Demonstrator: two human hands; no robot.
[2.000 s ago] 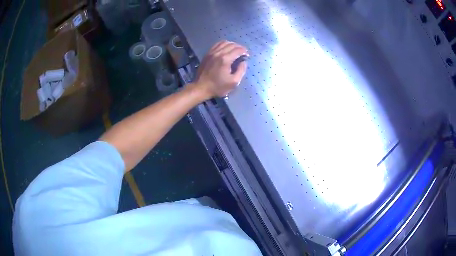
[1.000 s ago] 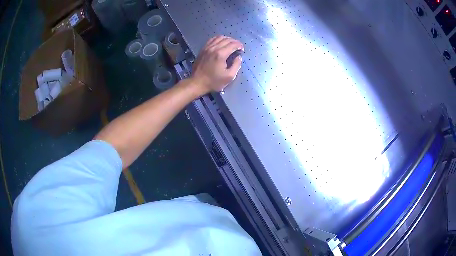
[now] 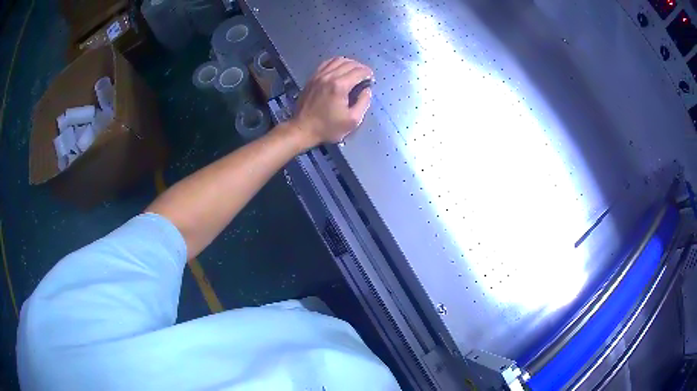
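Note:
My bare left hand (image 3: 333, 101) rests at the near edge of the wide perforated metal table (image 3: 382, 179), fingers curled around a small dark block (image 3: 359, 90). The block shows between the thumb and fingers; its underside is hidden. Strong white glare covers the middle of the table. A thin dark line shows on the table near the blue roller. My right hand is not in view.
A grooved frame rail (image 3: 359, 263) runs along the table edge. The blue roller (image 3: 611, 313) and steel guide rollers lie at lower right, with a roller bracket (image 3: 500, 370). A control panel (image 3: 676, 34) is upper right. A cardboard box (image 3: 115, 164) of white cores and film rolls (image 3: 231, 79) stand left.
The view has shifted slightly from the earliest frame. My left hand stays at the same table edge with its grip on the dark block unchanged.

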